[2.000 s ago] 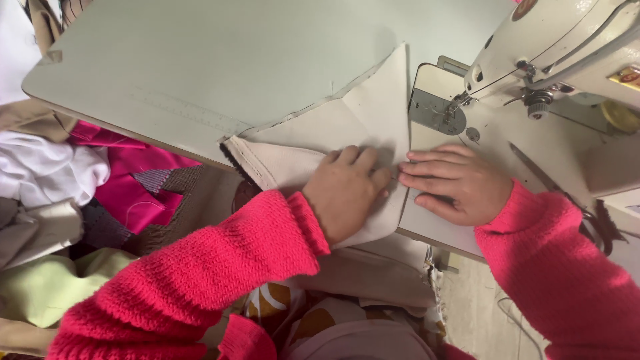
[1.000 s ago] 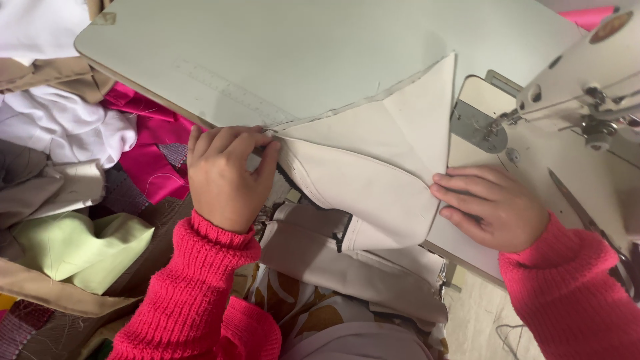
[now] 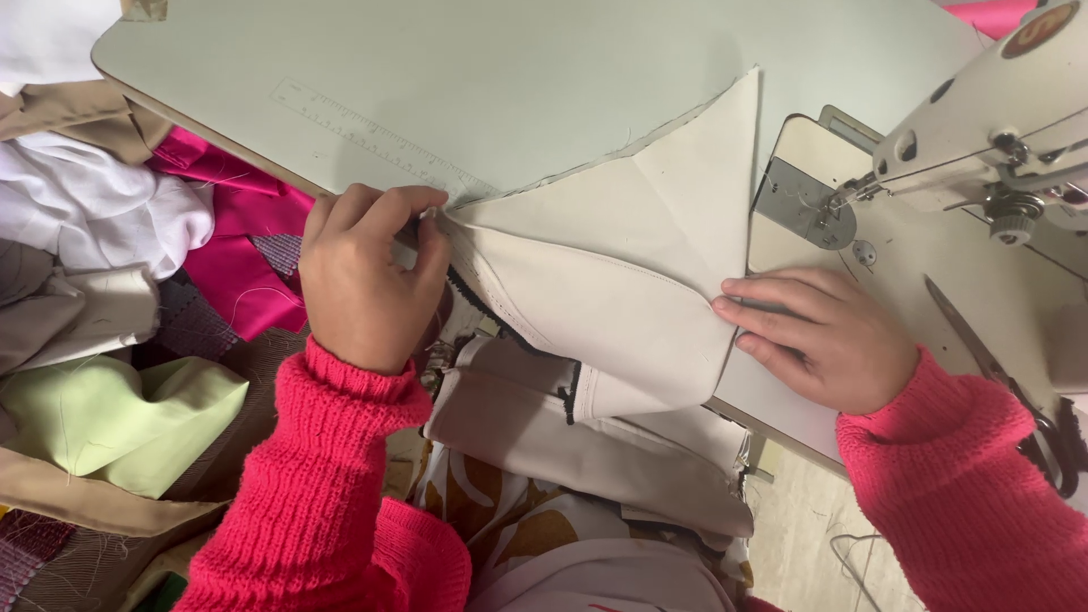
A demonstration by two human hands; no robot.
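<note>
A cream fabric piece [image 3: 586,314] with stitched seams and a dark overlocked edge lies partly on the sewing table, its lower part hanging over the front edge. My left hand [image 3: 374,272] pinches its left corner between thumb and fingertips. At the right edge of the cloth, the fingertips of my right hand [image 3: 807,336] rest flat, fingers slightly apart. The needle and presser foot of a sewing machine [image 3: 960,127] stand just above and right of that hand, with no cloth under them. More beige fabric [image 3: 578,450] lies on my lap.
Scissors [image 3: 969,331] lie beside my right sleeve, on the machine bed. Left of the table [image 3: 510,76] is a heap of cloth: white [image 3: 110,195], magenta [image 3: 246,272] and light green [image 3: 127,416] pieces. A ruler scale [image 3: 382,132] is marked on the tabletop.
My left hand has moved from the middle of the cloth to its left corner and taken hold there. The right hand stays at the cloth's right edge. The view has shifted somewhat.
</note>
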